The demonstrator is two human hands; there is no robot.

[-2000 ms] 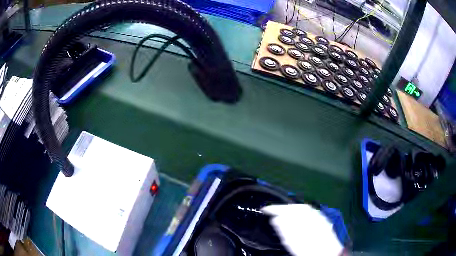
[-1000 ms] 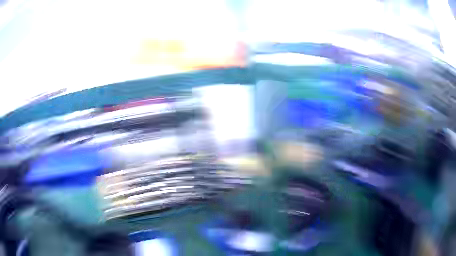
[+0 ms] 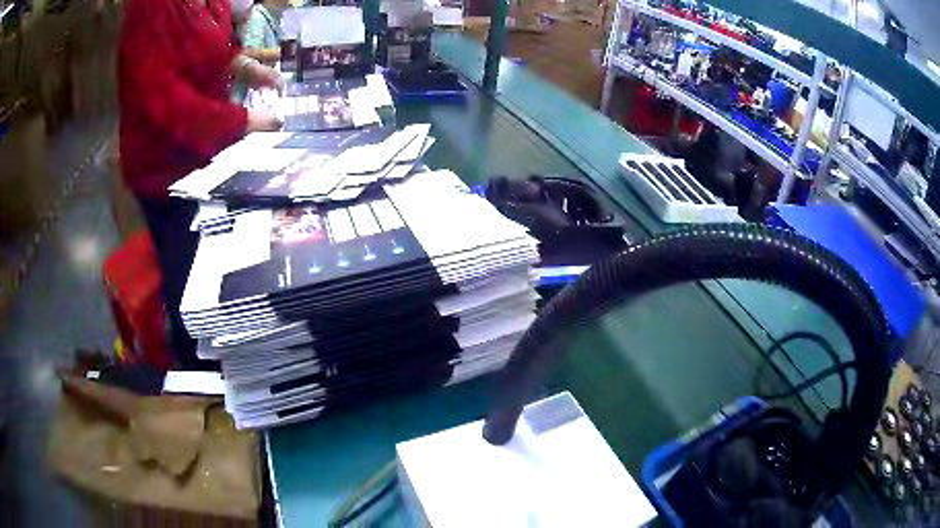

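Observation:
Neither of my hands is in view. Nearest in front is the white box unit [image 3: 526, 480] at the bottom centre, with a thick black ribbed hose [image 3: 711, 253] arching from its top to the right. Behind the box stands a tall stack of printed sleeves [image 3: 350, 299], white with a black band. More sleeves lie loosely fanned on top of it. At the lower right a blue tray [image 3: 658, 476] holds dark items, partly hidden by the hose.
A person in red [image 3: 180, 93] stands at the upper left, hands on sleeves. A brown carton [image 3: 155, 454] is at lower left. A black insert [image 3: 562, 222] lies behind the stack. A white slotted holder [image 3: 675, 189] stands beyond the belt. Round discs [image 3: 912, 428] are at far right.
The view has swung left after heavy blur. The sleeve stack and the person in red now show; the white item and nearest tray from two seconds ago are no longer identifiable.

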